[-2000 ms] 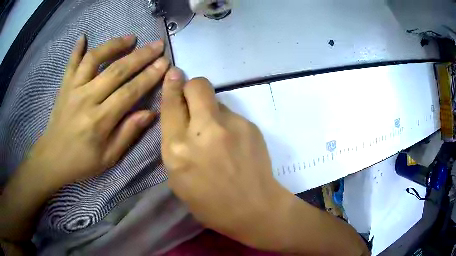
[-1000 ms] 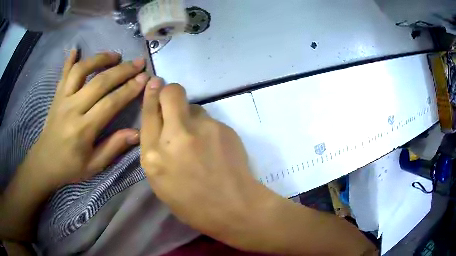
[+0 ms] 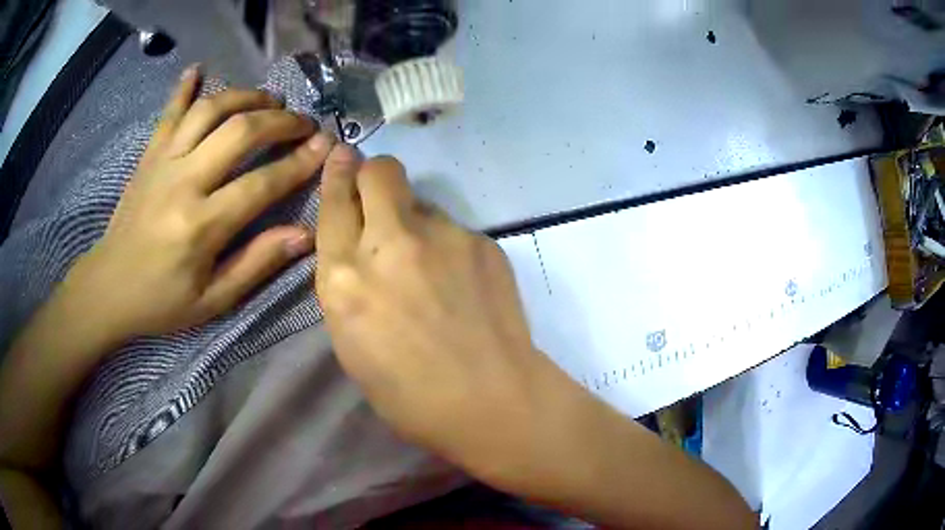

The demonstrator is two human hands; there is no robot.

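Note:
The grey-brown garment piece point(image 3: 259, 404) lies on the machine bed at the left and drapes down over the table's front edge. My left hand point(image 3: 197, 217) lies spread flat on it, fingers apart, fingertips close to the cloth's right edge. My right hand point(image 3: 420, 290) pinches the fabric edge between thumb and index finger, touching my left fingertips, just in front of the presser foot point(image 3: 323, 88). The pinched edge is mostly hidden under the fingers. A metal needle plate point(image 3: 358, 109) shows beside the foot.
The white ribbed roller point(image 3: 420, 91) hangs right of the foot. The blurred machine head point(image 3: 207, 31) crosses the top. The machine bed point(image 3: 580, 114) and white table with ruler scale point(image 3: 705, 280) extend right. A parts tray point(image 3: 899, 233) stands far right. A dark band point(image 3: 52, 119) runs at the left.
The roller and foot now show lower and more fully in view. Both hands are closer to the foot, and less fabric edge shows between it and the fingertips. The hands keep the same pose.

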